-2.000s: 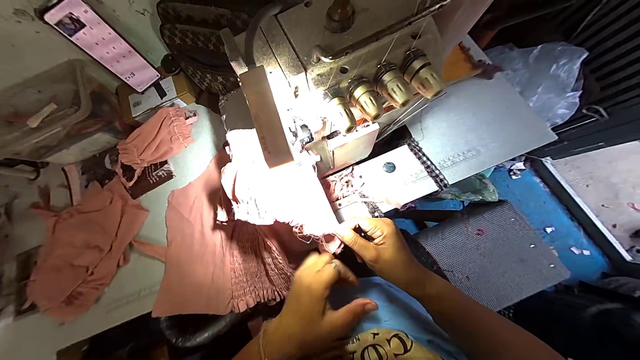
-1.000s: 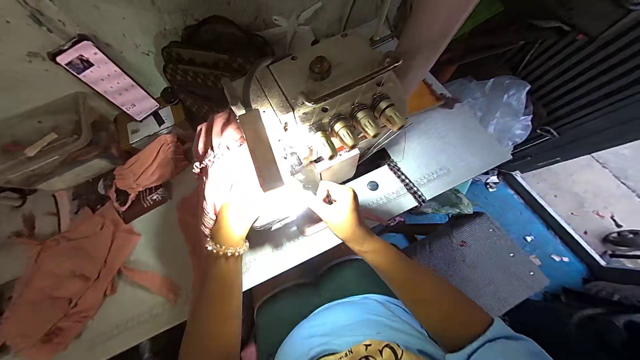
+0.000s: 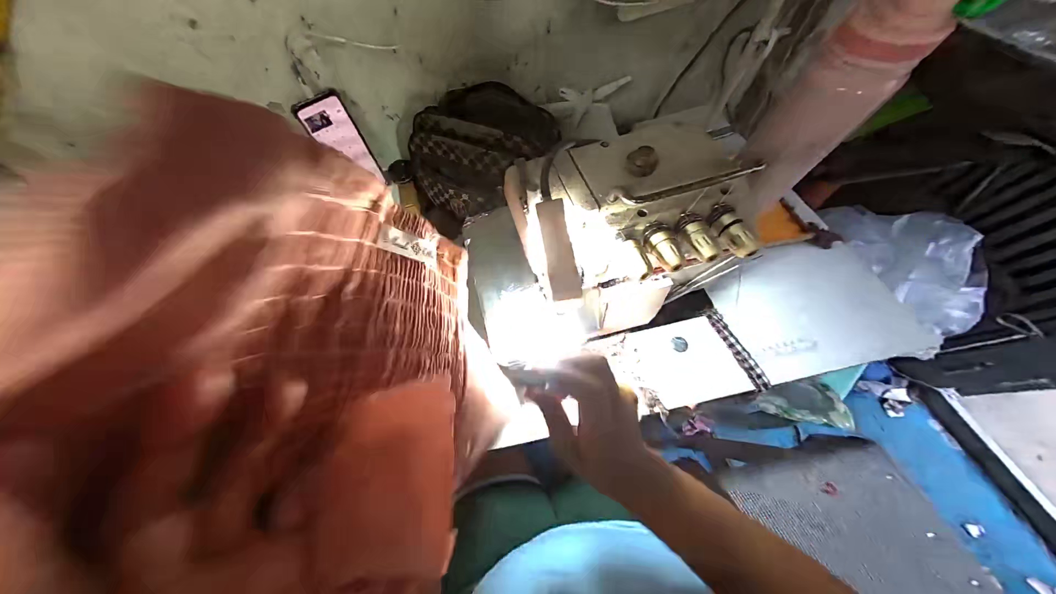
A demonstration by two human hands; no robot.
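A salmon-pink garment with rows of shirred gathers (image 3: 355, 305) is held up close to the camera, filling the left side, blurred, with a small label at its edge. My left hand cannot be made out for certain; the cloth hides most of that side. Bent fingers of my right hand (image 3: 598, 412) are at the front edge of the sewing machine's bed, by a small dark object at the fingertips, too blurred to name. Just beyond stands the sewing machine (image 3: 676, 177) with several brass-coloured tension knobs (image 3: 700, 238); its needle area is washed out by a bright lamp.
A lit phone (image 3: 342, 136) leans by the wall, near a dark checked bag (image 3: 483, 136). Right of the machine lie a pale metal table plate (image 3: 825, 305) and a clear plastic bag (image 3: 907, 256). A grey textured board (image 3: 833, 495) is below, over a blue surface with scraps.
The pink cloth, earlier at the machine, is now raised at the left, close to the camera. My left hand, seen a second ago with a beaded bracelet, is now hidden or blurred.
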